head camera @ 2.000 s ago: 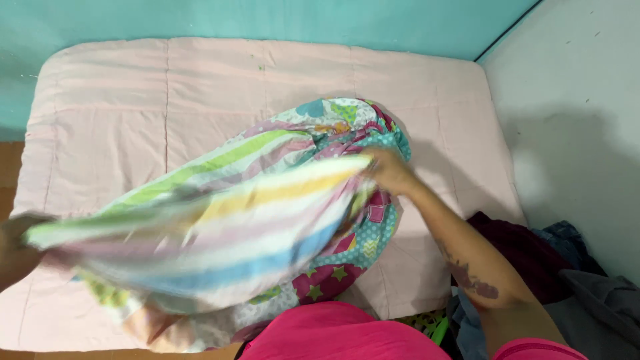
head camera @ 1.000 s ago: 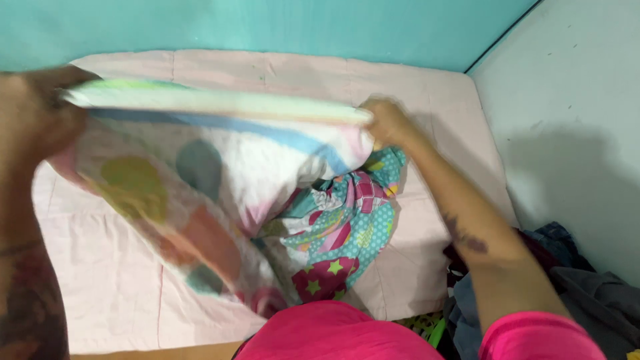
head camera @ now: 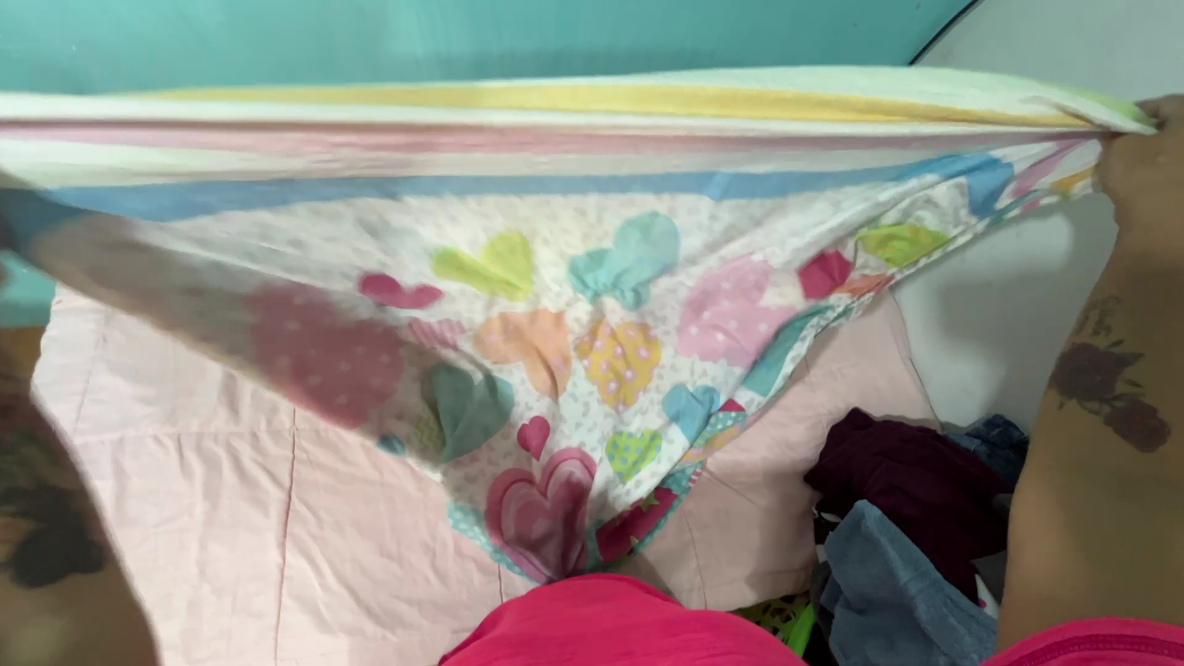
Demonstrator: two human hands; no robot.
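Observation:
A thin patterned cloth (head camera: pixel 555 324), with stripes along its top and hearts below, hangs stretched between my two hands. Its lower part narrows to a bunch in front of my pink shirt. My right hand (head camera: pixel 1147 148) grips the cloth's upper right corner at the right edge of the view. At the left edge, the forearm shows, but my left hand is mostly cut off beside the cloth's upper left part, so its fingers cannot be made out. Behind and beneath the cloth lies a pale pink quilted bed cover (head camera: pixel 203 499).
A heap of clothes, with a dark maroon garment (head camera: pixel 906 490) and a grey-blue one (head camera: pixel 888 592), lies at the lower right beside the bed. A teal wall (head camera: pixel 462 37) stands behind the bed, and a pale wall (head camera: pixel 980 305) at the right.
The cloth, earlier lower over the bed and partly crumpled on it, is now raised and spread wide. My right hand has moved up and to the right with its corner.

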